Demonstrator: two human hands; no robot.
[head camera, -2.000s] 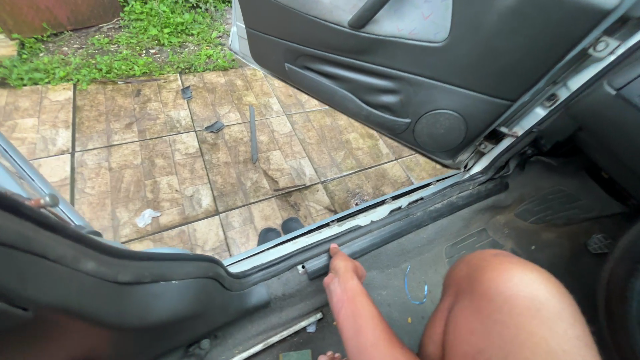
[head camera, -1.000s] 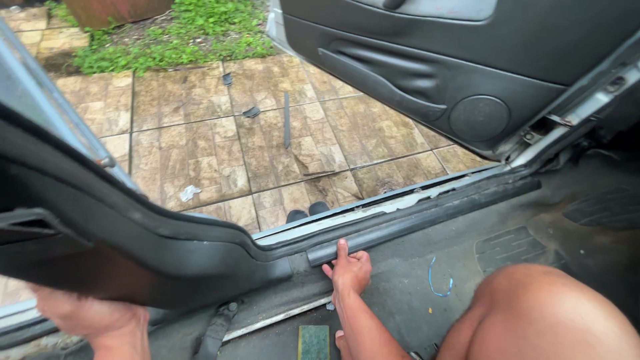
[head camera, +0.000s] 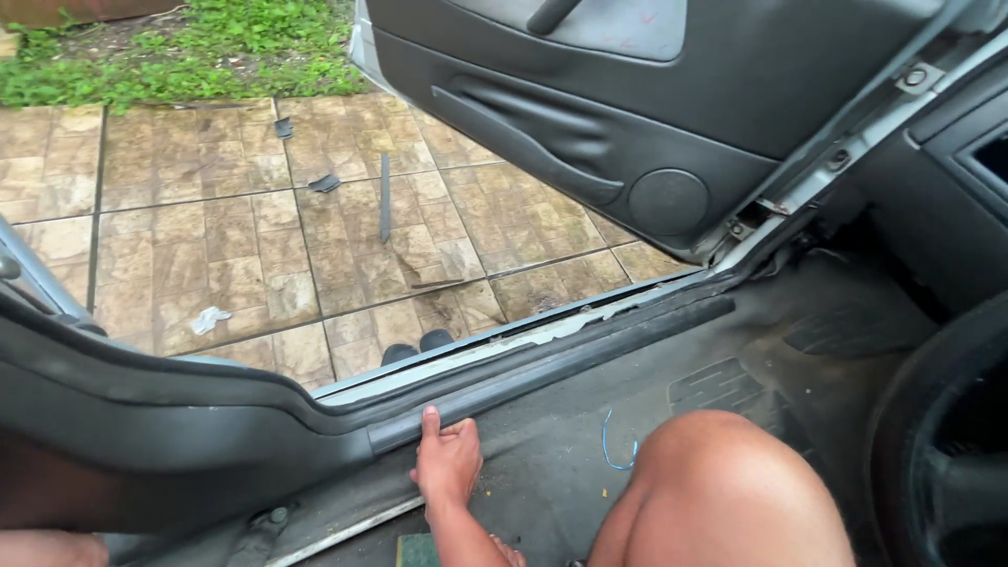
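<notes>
My right hand (head camera: 449, 465) is at the rear end of the long black plastic sill trim (head camera: 543, 368), its thumb on the trim and its other fingers curled at the inner edge. Just left of the thumb, the sill trim meets the dark lower pillar trim (head camera: 197, 441). Only part of my left hand (head camera: 51, 549) shows, in the bottom left corner below the pillar trim; its fingers are mostly hidden. Along the outer side of the sill trim runs a black rubber door seal (head camera: 472, 384), beside the worn pale metal sill (head camera: 543, 335).
The car door (head camera: 583, 118) stands wide open. Outside, dark strip pieces (head camera: 385, 197) and a pair of dark slippers (head camera: 417, 346) lie on tiles. A blue wire (head camera: 610, 445) lies on the floor mat, near my bare knee (head camera: 724, 488) and the steering wheel (head camera: 929, 441).
My left hand, seen under the pillar trim one second ago, now shows only at the bottom left corner. My right hand stays at the sill trim's end, its fingers now more curled.
</notes>
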